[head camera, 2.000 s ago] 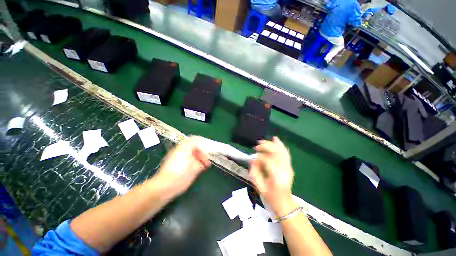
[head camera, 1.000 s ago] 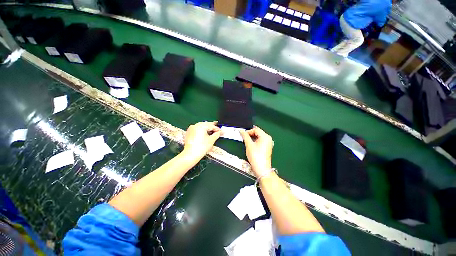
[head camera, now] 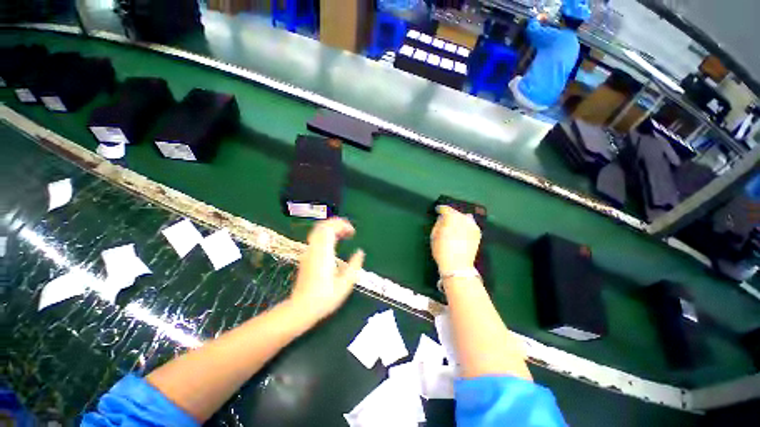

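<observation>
My left hand (head camera: 323,271) is open and empty, fingers apart, at the belt's near rail. Just beyond it a black box (head camera: 315,171) lies on the green conveyor belt (head camera: 387,242) with a white label (head camera: 307,209) on its near end. My right hand (head camera: 455,238) is over another black box (head camera: 473,210) and covers much of it, including its near end. Its fingers are bent down at the box top; whether they hold anything is hidden. Loose white papers (head camera: 390,404) are piled on the bench between my forearms.
More black boxes lie left (head camera: 197,125) and right (head camera: 568,288) on the belt. A flat dark piece (head camera: 343,128) lies by the far rail (head camera: 500,171). White papers (head camera: 221,248) lie on the film-covered bench at left. A person in blue (head camera: 550,62) is beyond the far bench.
The boxes have shifted left in view. Both hands have left the labelled box's near end; my right hand has moved onto the following box, whose white slip no longer shows. My left hand has opened.
</observation>
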